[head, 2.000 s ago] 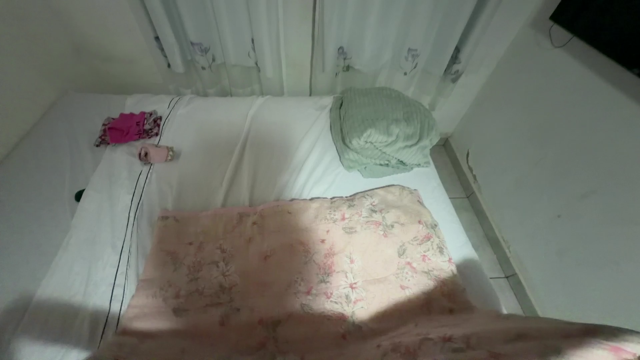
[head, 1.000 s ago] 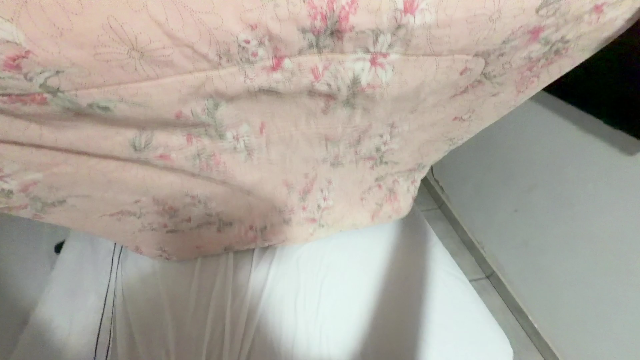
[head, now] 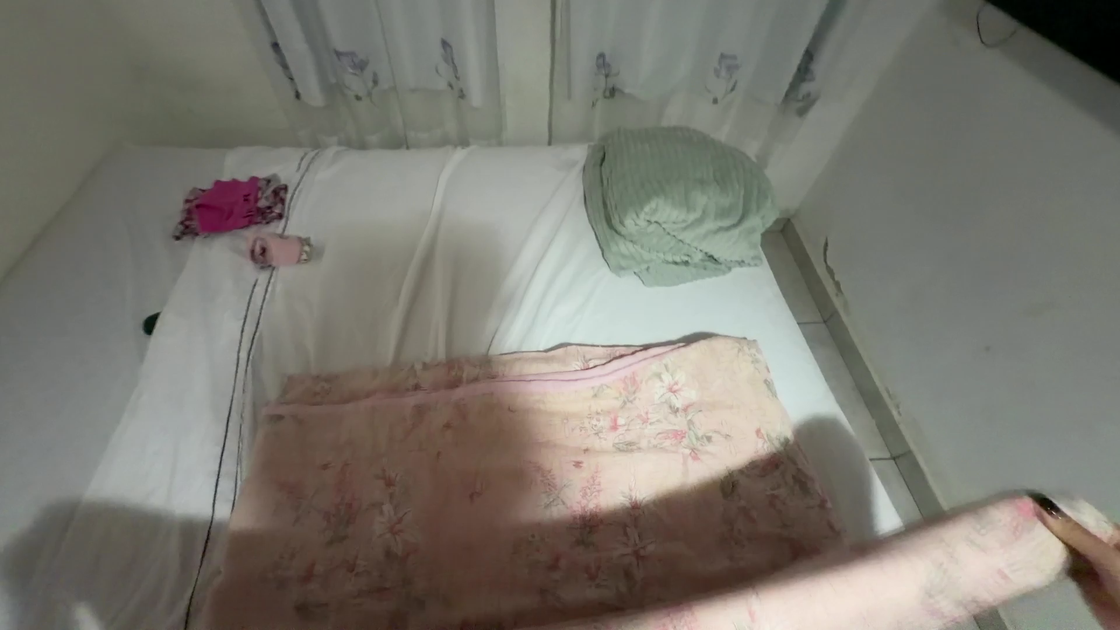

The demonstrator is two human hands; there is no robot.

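Note:
A pink floral quilt lies in layers over the near part of the bed. Its near edge is lifted at the lower right, where my right hand, with dark nail polish, pinches it between thumb and fingers. The frame cuts off most of that hand. My left hand is out of sight; only a small blurred pale patch shows at the lower left edge, too unclear to name.
A green ribbed blanket sits bundled at the bed's far right corner. A magenta folded cloth and a small pink item lie at far left on the white sheet. Curtains hang behind; a wall stands right.
The quilt, raised across most of the view one second ago, now lies on the bed with another layer on top. My right hand has come into view at the lower right.

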